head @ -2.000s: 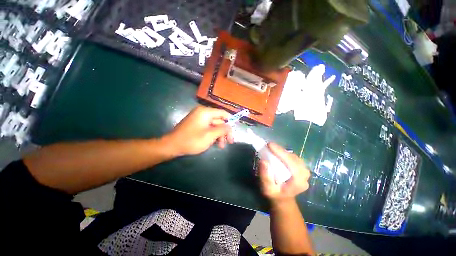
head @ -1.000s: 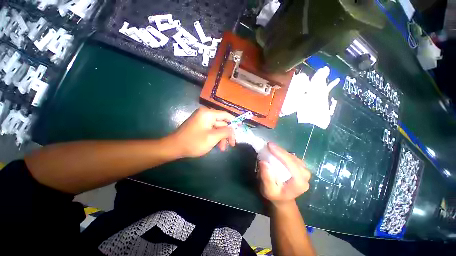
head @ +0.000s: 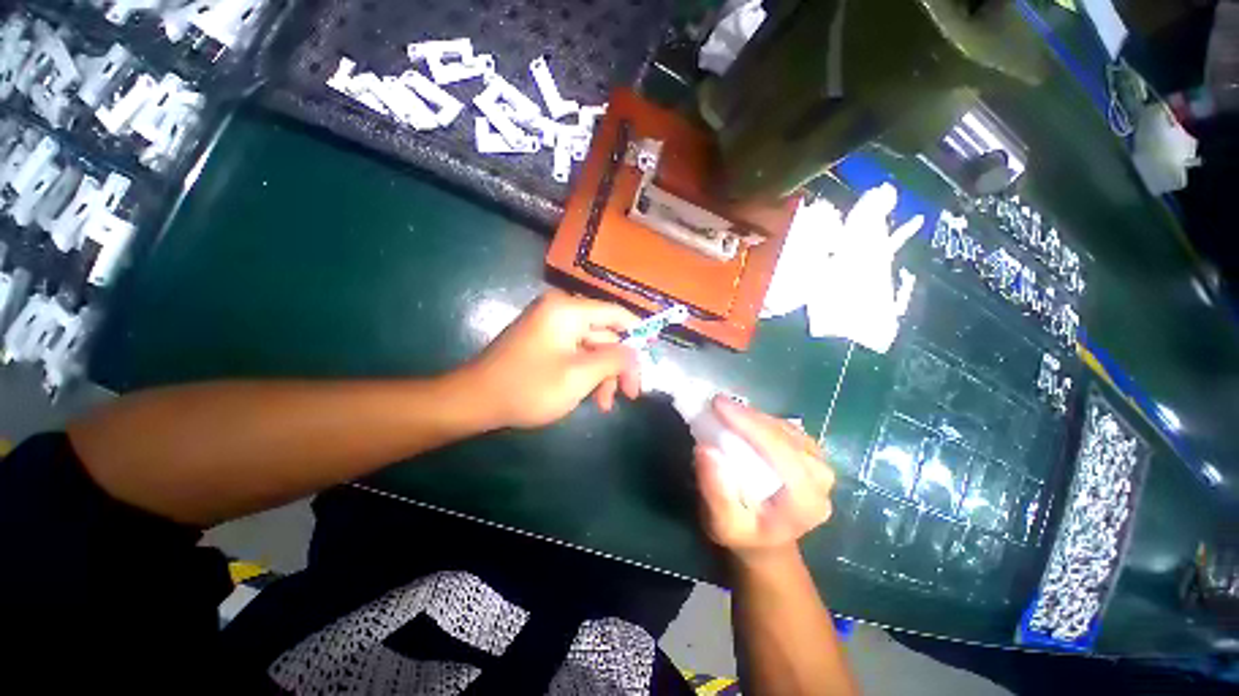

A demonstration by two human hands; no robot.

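My left hand (head: 564,356) pinches a small white bracket (head: 658,324) between thumb and fingertips, just in front of the fixture's near edge. My right hand (head: 764,476) is closed around a translucent white squeeze bottle (head: 735,460). The bottle points up and left toward the bracket. Glare blurs its nozzle, so I cannot tell whether it touches the bracket. The orange-brown press fixture (head: 625,279) has a dark groove and a silvery slot in its middle. The olive-green press column (head: 815,95) stands over its far right side.
A black dimpled tray (head: 340,143) with scattered white pieces lies left of the fixture. Rows of white parts (head: 82,204) are far left. White gloves or cloth (head: 849,265) lie right of the fixture, beside a clear blister tray (head: 951,449). A blue-edged parts bin (head: 1091,524) is far right.
My right hand and the bottle have shifted slightly left. My left hand and the bracket stay nearly in place. The fixture and press sit slightly right and lower in view than two seconds ago.
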